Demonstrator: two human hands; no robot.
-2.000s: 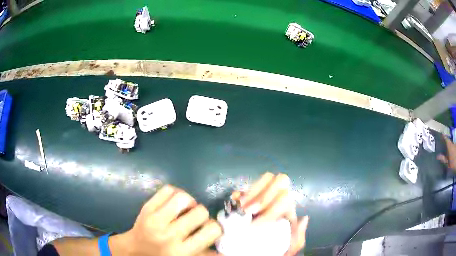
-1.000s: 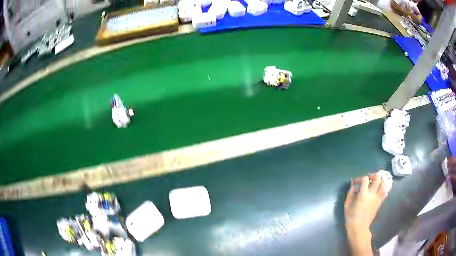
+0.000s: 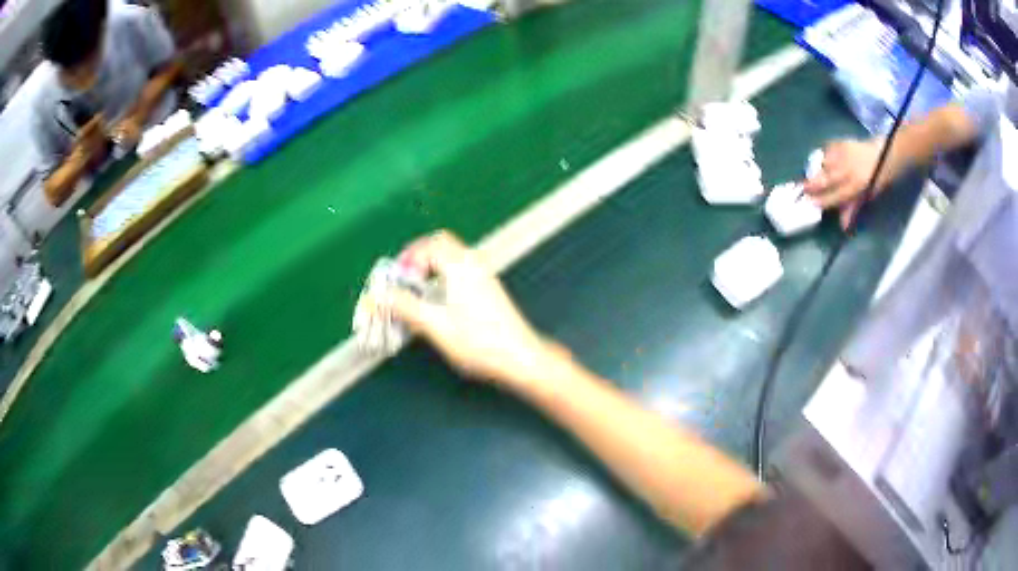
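My right hand (image 3: 474, 318) reaches over the belt's edge strip and holds a base with inner parts (image 3: 382, 307), blurred, its far side hidden by the fingers. My left hand is out of the picture. A front cover (image 3: 322, 486) lies on the dark bench at lower left. A second front cover (image 3: 265, 547) and an open base (image 3: 191, 550) lie beside it, near the bottom edge. A closed adapter (image 3: 748, 271) stands on the bench at right.
Another base (image 3: 199, 345) lies on the green belt (image 3: 491, 167). More white adapters (image 3: 726, 156) stand at upper right. Another person's hand (image 3: 854, 178) touches an adapter (image 3: 794, 209). A black cable (image 3: 787, 335) crosses the right side. A person sits opposite, by a wooden tray (image 3: 151, 201).
My right hand has let go of the closed adapter at right, moved left to the belt and taken hold of a base. The view has turned. Another person's hand has come in at right.
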